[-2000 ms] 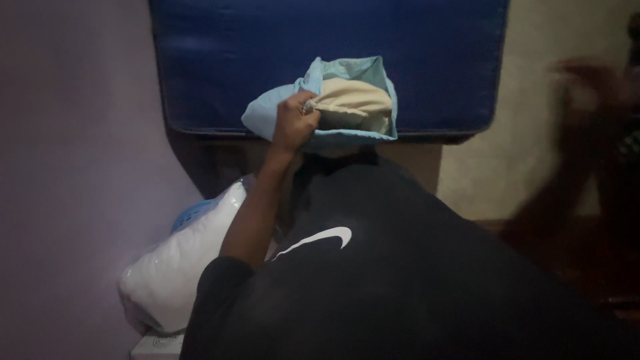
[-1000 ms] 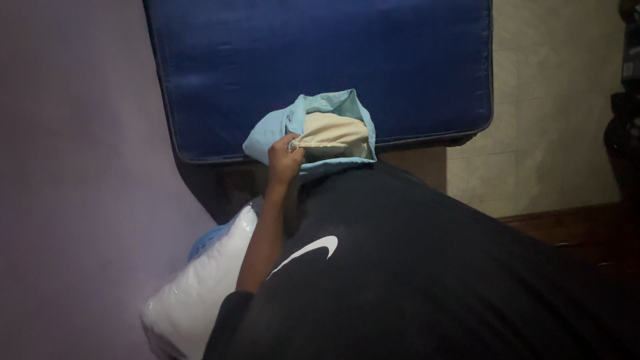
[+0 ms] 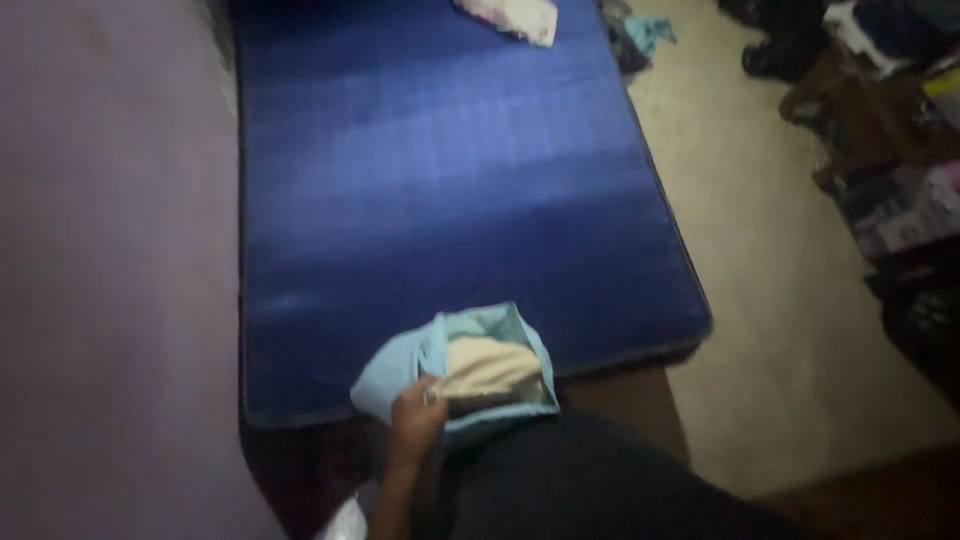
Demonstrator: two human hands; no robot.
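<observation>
My left hand (image 3: 420, 412) is closed at the front left of a light blue pillowcase (image 3: 386, 375), gripping cream fabric at its open mouth. Inside the case bulges a cream pillow (image 3: 491, 360), partly covered by the blue cloth. Both lie at the near edge of a dark blue mattress (image 3: 465, 247), close to my dark shirt (image 3: 570, 480). Whether my fingers also pinch the case's rim cannot be told because of blur. My right hand is out of view.
A wall (image 3: 112, 262) runs along the left. A pale patterned cloth (image 3: 517, 19) lies at the mattress's far end. Clothes (image 3: 645, 34) lie beside the mattress on the pale floor (image 3: 735, 225). Piled items (image 3: 892, 172) stand at the right. White plastic (image 3: 349, 521) shows at the bottom.
The view has tilted up, showing more of the mattress and the right side. My left hand keeps its grip. A blurred arm-like shape at the right two seconds ago is gone from view.
</observation>
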